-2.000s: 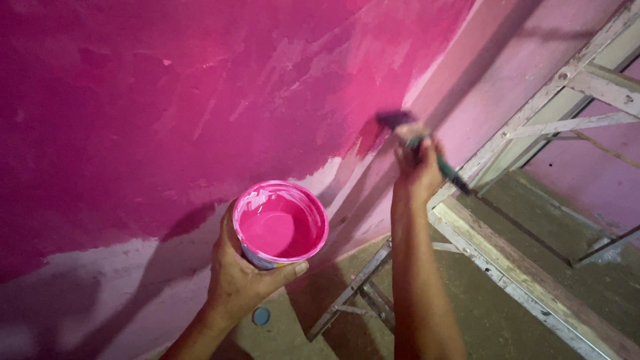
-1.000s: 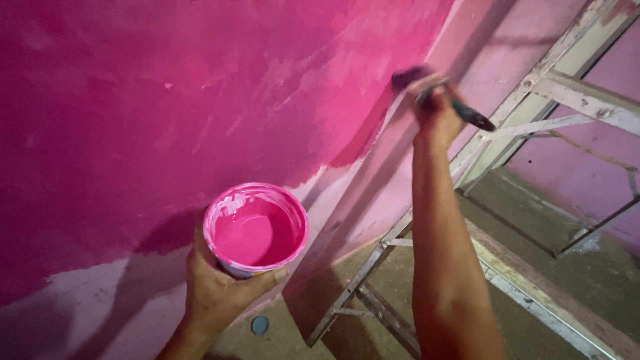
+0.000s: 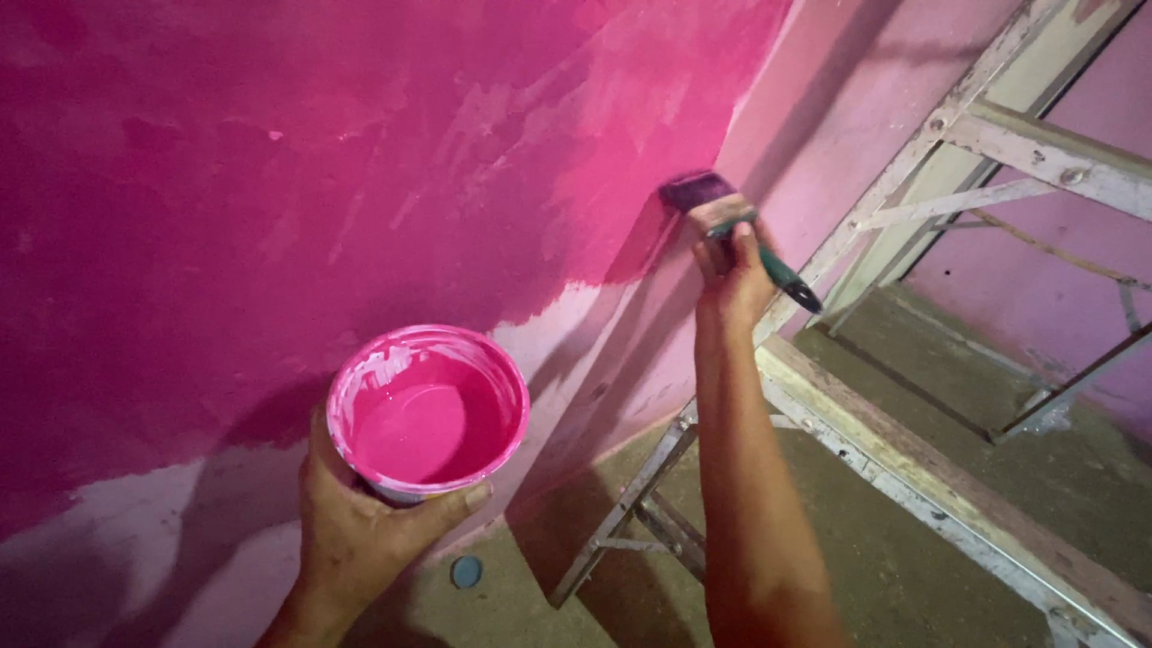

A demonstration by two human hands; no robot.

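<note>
My left hand (image 3: 364, 535) is wrapped around a round tub of bright pink paint (image 3: 427, 409), tilted a little so the paint inside shows; pink and pale smears coat its inner wall. In my right hand (image 3: 738, 270) is a flat paintbrush (image 3: 724, 211) with a green handle, a pale ferrule and dark, paint-covered bristles. The bristles are at the wall (image 3: 405, 207), near its corner with the pale pink side wall (image 3: 846, 144). Fresh, brighter pink lies above the bristles. Below the ragged lower paint edge the wall is pale.
A paint-spattered metal stepladder (image 3: 909, 468) stands to the right, its frame close beyond my right forearm. A wooden plank or rail (image 3: 1044, 153) crosses its upper part. On the floor (image 3: 531, 585) below lies a small round blue-grey lid or disc (image 3: 466, 571).
My right hand has moved the brush down along the wall corner since one second ago. Bright pink covers more of the strip near the corner. My left hand keeps hold of the tub.
</note>
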